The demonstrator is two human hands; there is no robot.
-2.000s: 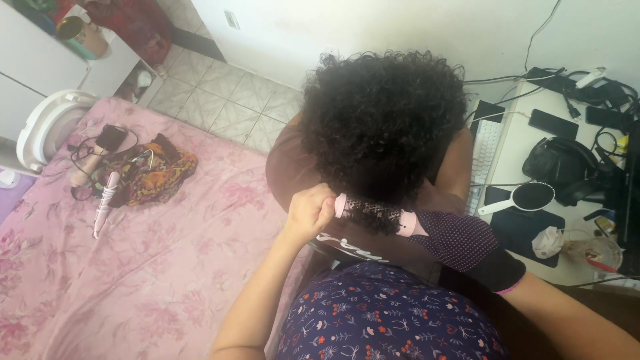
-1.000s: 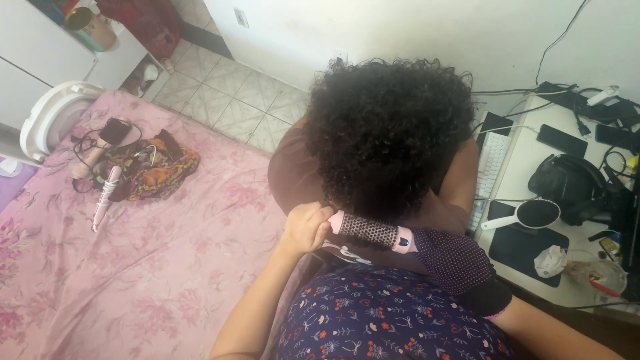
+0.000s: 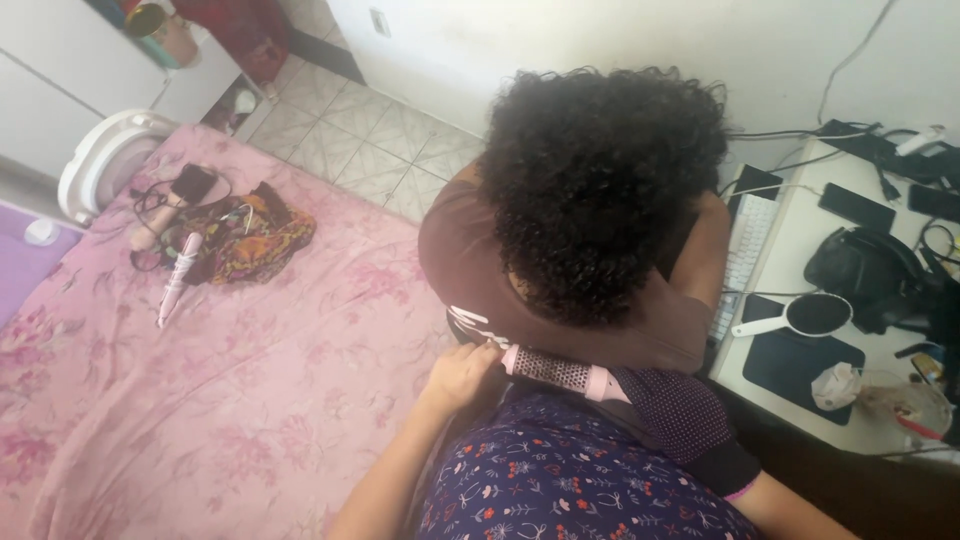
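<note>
A pink round hot-air brush with a perforated barrel lies across the view, between my body and the back of a seated person in a brown shirt. My right hand, in a dark dotted glove, is closed around its handle end. At the brush's tip is my left hand, bare, with its fingers curled; whether they grip the tip cannot be told. The person's dark curly hair hangs just beyond the brush, apart from the barrel.
On the pink floral bedspread lie a pink curling wand, a corded device and a patterned cloth. The desk at right holds a white-handled paddle brush, a keyboard, headphones, a phone and cables.
Two seconds ago, curly hair lay on the brush barrel; now the barrel is free of it. The brush and both hands have moved away from the head, toward my body.
</note>
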